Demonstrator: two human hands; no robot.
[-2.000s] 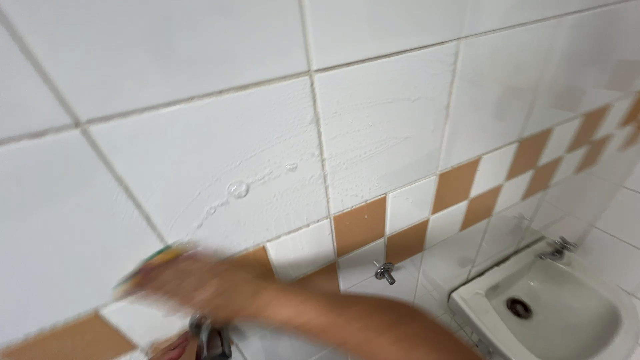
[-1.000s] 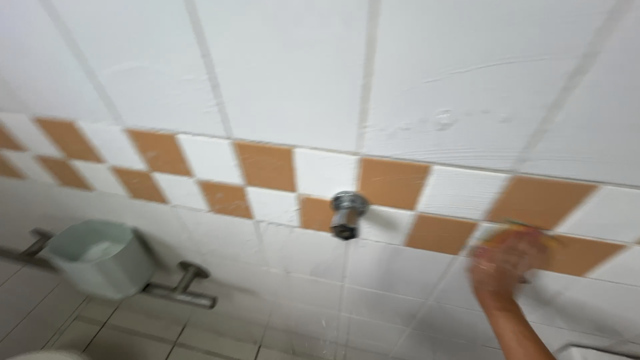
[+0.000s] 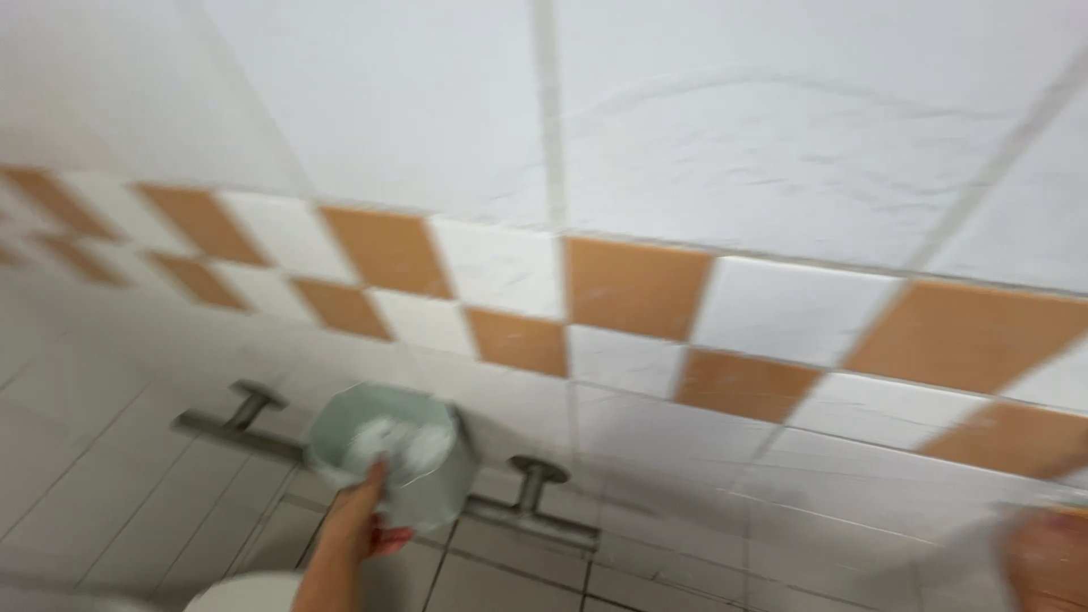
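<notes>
My left hand (image 3: 361,514) grips the near side of a pale green plastic bucket (image 3: 450,480), its thumb over the rim and fingers beneath. White foamy liquid (image 3: 399,446) is inside. The bucket is at a metal grab bar (image 3: 552,527) fixed low on the wall. At the right edge, my right hand (image 3: 1050,552) is blurred against the lower wall tiles, with a sliver of something yellow and green, perhaps a sponge, at its fingers. Wet streaks mark the large white wall tiles (image 3: 765,161).
A band of orange and white tiles (image 3: 637,285) crosses the wall. Below are floor tiles (image 3: 501,569). A rounded white fixture (image 3: 246,592), partly cut off, stands at the bottom left.
My left hand has come to the bucket, which was on the grab bar without a hand a second ago. My right hand has moved down from the coloured tile band. The view has turned left since the first frame.
</notes>
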